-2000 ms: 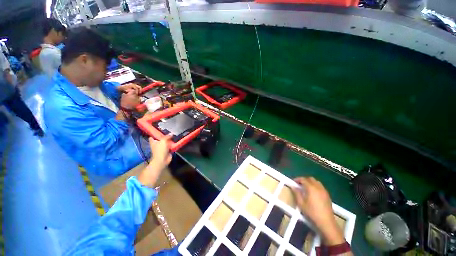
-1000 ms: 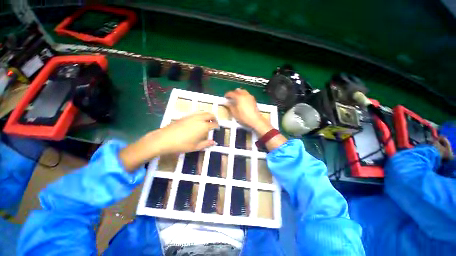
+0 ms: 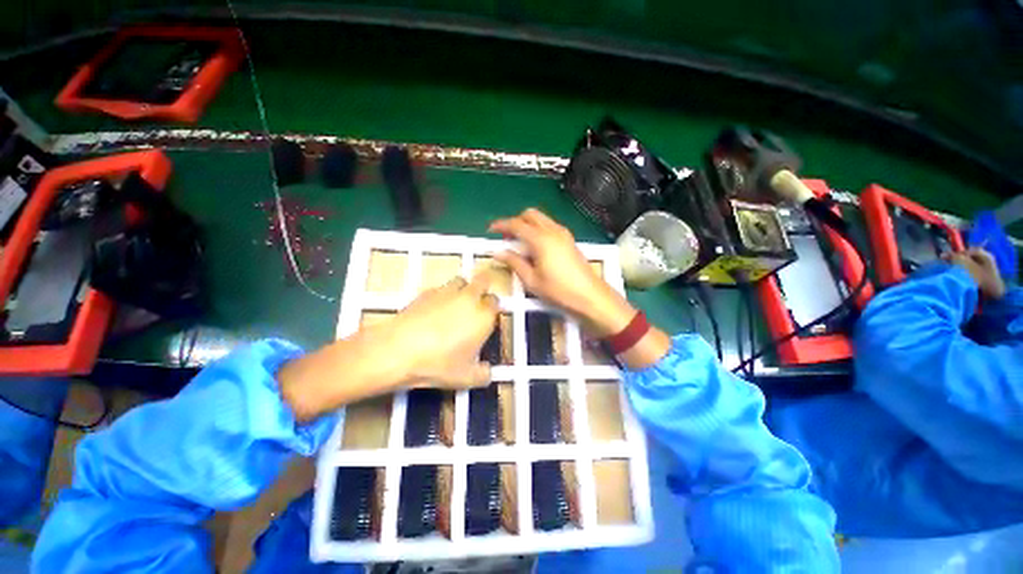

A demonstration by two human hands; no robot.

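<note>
A white compartment tray [image 3: 482,456] lies in front of me, its far edge at the bench edge. Several pockets hold black part bundles [image 3: 422,499] with reddish edges; the far row and parts of the side columns show tan bottoms. My left hand [image 3: 443,336] is over the tray's middle, fingers bent down at a pocket in the second row. My right hand [image 3: 544,264] is at the tray's far edge, fingers curled over a far-row pocket. The fingers hide what lies beneath, so I cannot tell whether either hand holds a part.
Orange-red frames with tablets [image 3: 51,280] stand at left, far left and right. Dark blocks [image 3: 339,165] and scattered red bits [image 3: 294,235] lie on the bench. A black fan [image 3: 604,188], whitish cup [image 3: 657,249] and soldering station [image 3: 761,230] stand beyond the tray. A blue-sleeved person [image 3: 937,303] is at right.
My left hand has left the orange-red frame and come over the tray. The view has swung right and down. Since a second ago, both hands remain over the tray with small finger shifts.
</note>
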